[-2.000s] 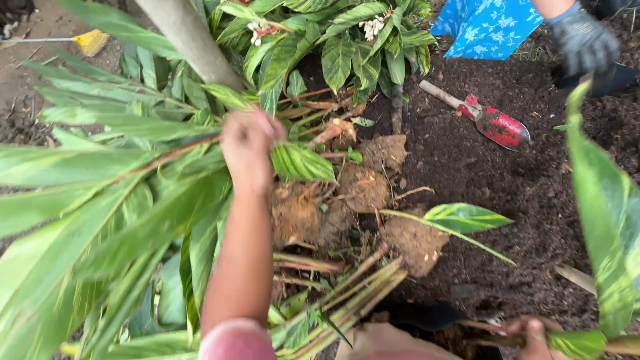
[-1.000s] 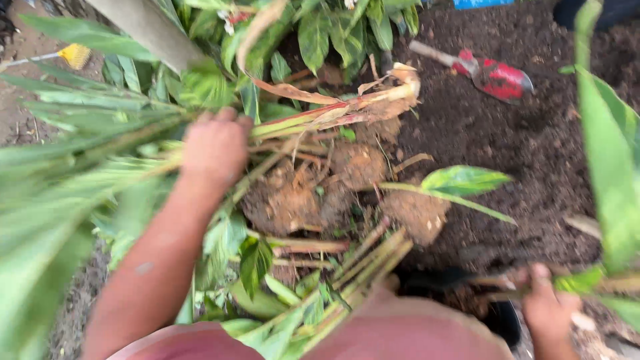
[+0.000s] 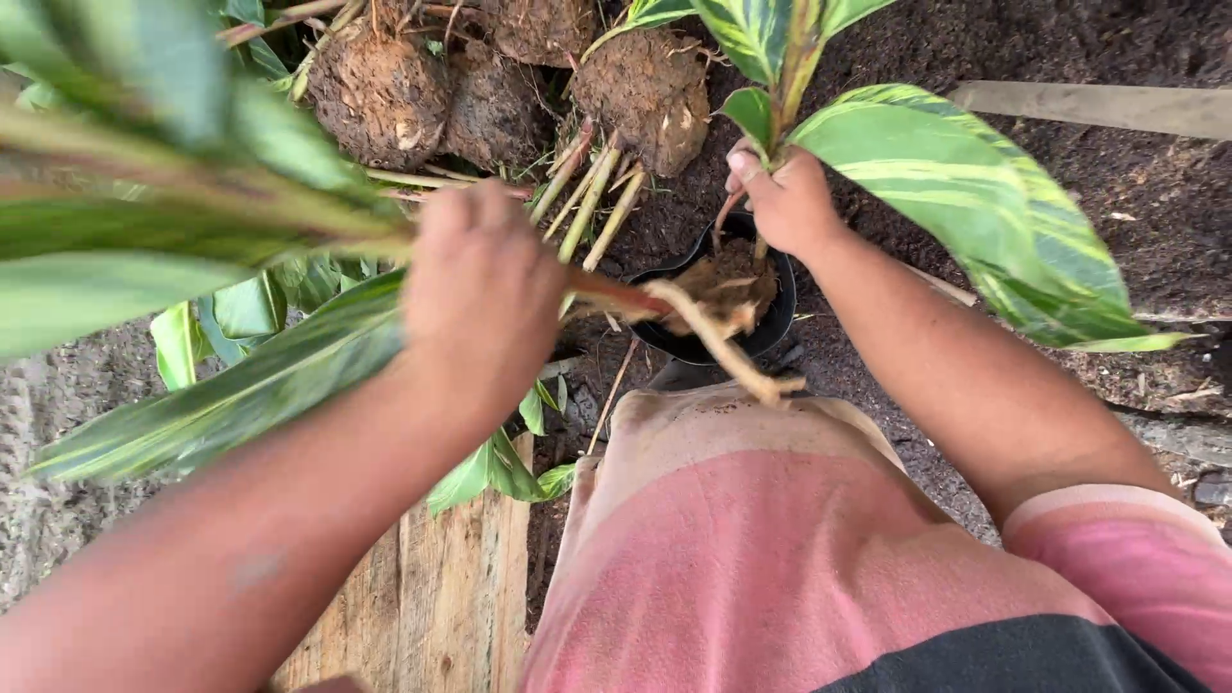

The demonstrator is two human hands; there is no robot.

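Note:
My left hand (image 3: 486, 284) grips the stems of a leafy cut plant (image 3: 192, 212), its leaves spreading left, blurred. The bare, root-like lower end points right, over a black plastic plant pot (image 3: 784, 303). In that pot sits a root ball with soil (image 3: 736, 274). My right hand (image 3: 789, 197) holds the stem of a variegated plant (image 3: 962, 192) just above the pot. Whether that stem joins the root ball is partly hidden by my hand.
Several brown root balls (image 3: 380, 96) lie beyond my left hand, with cut stalks (image 3: 597, 197) beside them. A wooden board (image 3: 452, 587) is at the lower left. A flat strip (image 3: 1097, 108) lies on dark soil at the upper right.
My left hand has brought the plant from the pile on the left towards the pot. My right hand still holds its stem. The view has shifted down towards my body.

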